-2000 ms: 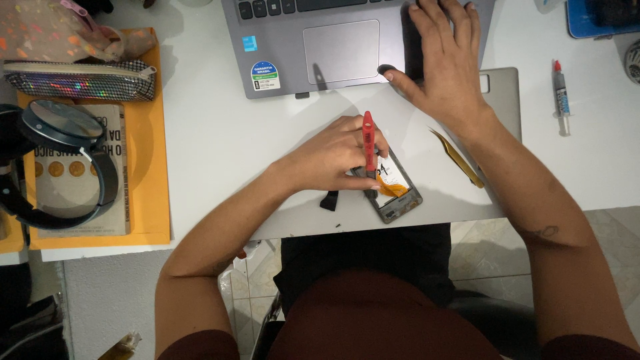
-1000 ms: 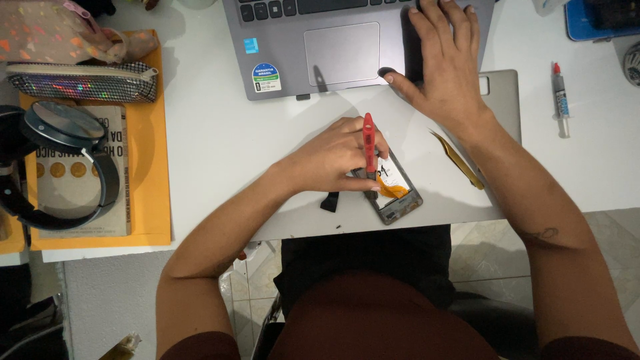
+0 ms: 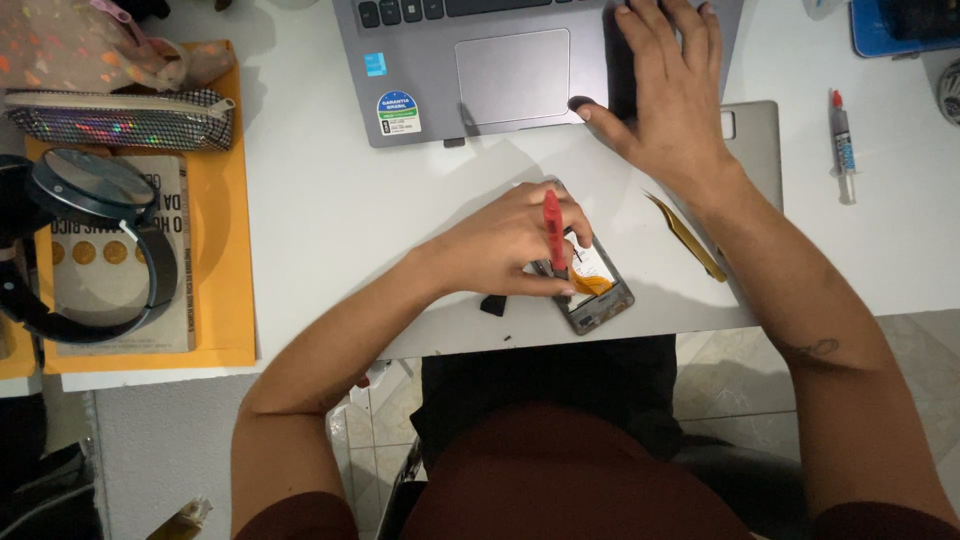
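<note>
My left hand (image 3: 517, 240) holds a red-handled tool (image 3: 553, 225), its lower end over an opened smartphone (image 3: 604, 307) near the table's front edge. The phone shows a white part and an orange flex cable (image 3: 592, 283); my fingers hide its left side. My right hand (image 3: 671, 90) lies spread over the right palm rest of a grey laptop (image 3: 427, 97), partly over a dark flat object (image 3: 621, 67). Whether it grips that object cannot be told. Gold tweezers (image 3: 686, 238) lie beside my right forearm. A small black piece (image 3: 493, 304) is left of the phone.
A grey panel (image 3: 761, 150) lies partly beneath my right forearm. Farther right are a syringe (image 3: 844, 150) with a red cap and a blue tray (image 3: 870, 37). At left, headphones (image 3: 161, 277) rest on a book (image 3: 124, 300) and yellow envelope (image 3: 225, 300), below a shiny pencil case (image 3: 127, 120).
</note>
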